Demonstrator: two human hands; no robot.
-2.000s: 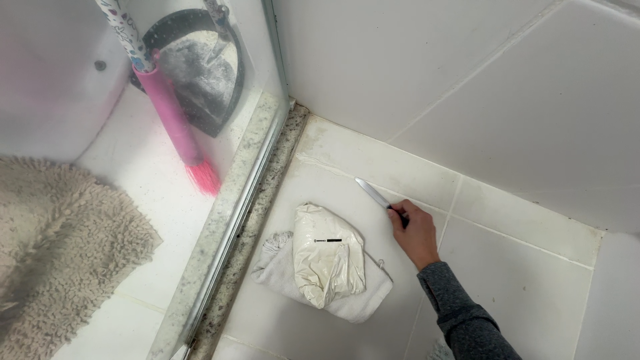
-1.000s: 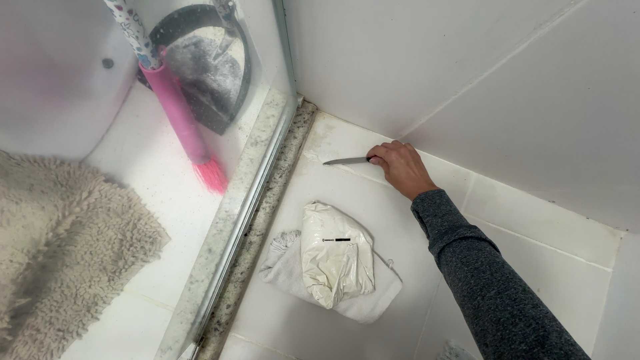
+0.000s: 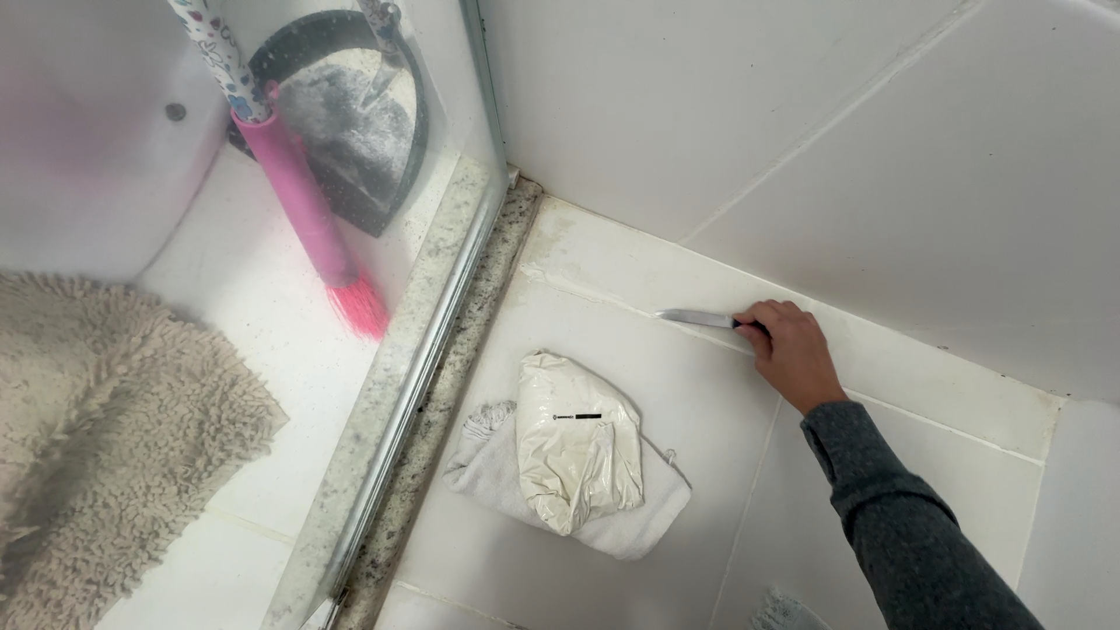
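My right hand (image 3: 792, 348) is closed around the dark handle of a knife (image 3: 698, 318) at right of centre. The metal blade points left and lies at the grout line (image 3: 595, 299) between white floor tiles; whether its edge touches the grout I cannot tell. Below and left of the hand, a crumpled cream plastic packet (image 3: 577, 464) bearing writing rests on a folded white cloth (image 3: 626, 535). My left hand is out of view.
A glass shower screen stands on a speckled stone sill (image 3: 437, 385). Beyond it are a pink broom (image 3: 302, 201), a dark dustpan (image 3: 350, 114) and a shaggy beige mat (image 3: 131, 420). A white wall (image 3: 787, 149) rises behind the hand. Pale bristles (image 3: 781, 612) show at the bottom edge.
The knife, angled up and left two seconds ago, now lies nearly level. Since one second ago, my right hand and the knife have moved right along the grout line, away from the sill.
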